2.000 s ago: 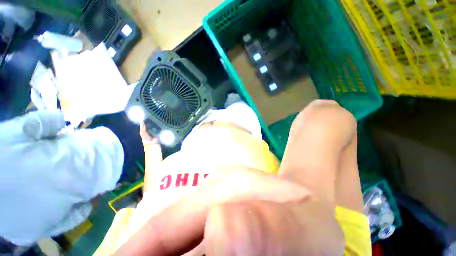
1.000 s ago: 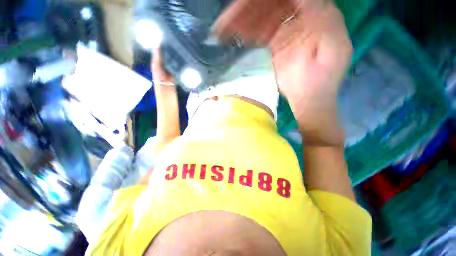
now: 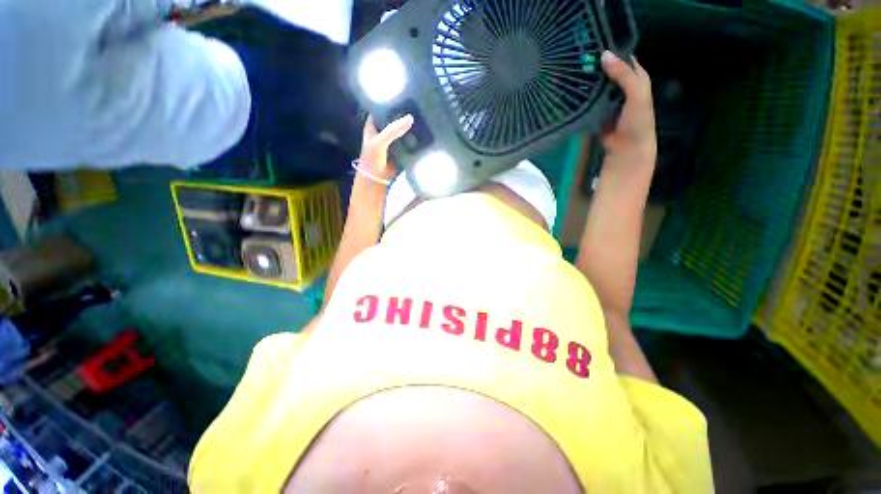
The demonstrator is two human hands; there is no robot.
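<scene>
A dark grey square fan unit (image 3: pixel 517 63) with a round slatted grille and two bright white lights along its left edge is held in front of my body, at the top of the view. My left hand (image 3: pixel 383 150) grips the edge between the two lights, with the thumb on the front face. My right hand (image 3: pixel 630 101) grips the opposite edge, near the handle-like slot. The top of the unit is cut off by the picture's edge.
A green crate (image 3: pixel 773 164) stands at the right with dark contents, beside a large yellow crate (image 3: pixel 845 203). A small yellow crate (image 3: pixel 307 232) with tan and black units is on the green floor at left. A person's pale sleeve (image 3: pixel 126 92) reaches in upper left.
The view has shifted, bringing the small yellow crate into sight. The fan unit shows more fully. My right hand was raised and blurred over the unit; now it grips the unit's right edge.
</scene>
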